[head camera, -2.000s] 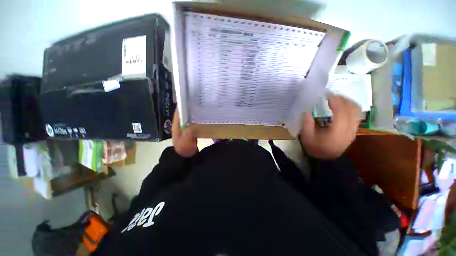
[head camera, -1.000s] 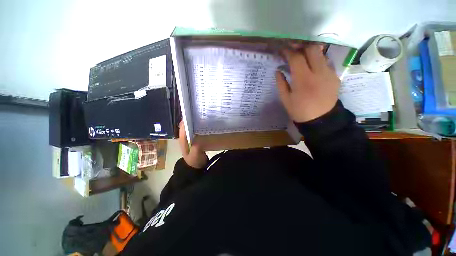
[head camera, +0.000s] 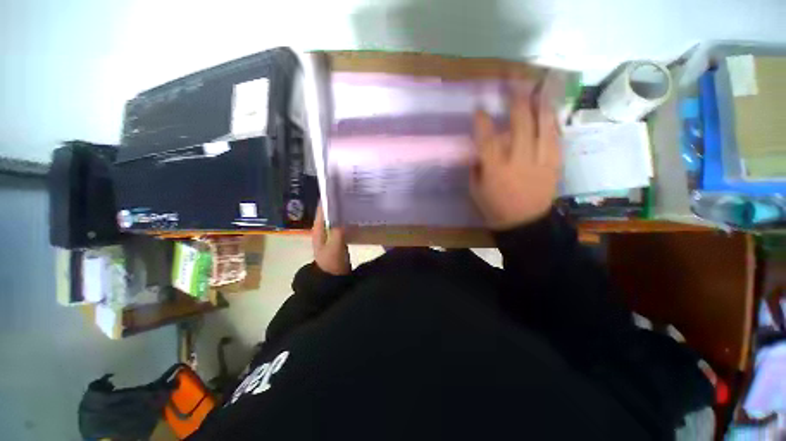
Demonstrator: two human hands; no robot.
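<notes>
A shallow open carton (head camera: 405, 234) lies in front of me with blurred, pinkish-white printed sheets (head camera: 396, 168) inside. My left hand (head camera: 329, 245) is at the carton's near left corner, its fingers against the outer wall; the rest of its grip is hidden. My right hand (head camera: 520, 164) lies over the right part of the sheets, fingers apart and pointing away from me. The blur hides whether its fingertips pinch a sheet.
A black printer box (head camera: 207, 159) stands left of the carton. Right of it are loose paper forms (head camera: 606, 158), a white roll (head camera: 636, 90) and a clear bin with a blue edge (head camera: 711, 129). An orange and black chair (head camera: 188, 401) is at lower left.
My right hand has moved from the carton's near right corner onto the sheets. My left hand stays at the near left corner. The sheets' surface now looks pinkish and blurred.
</notes>
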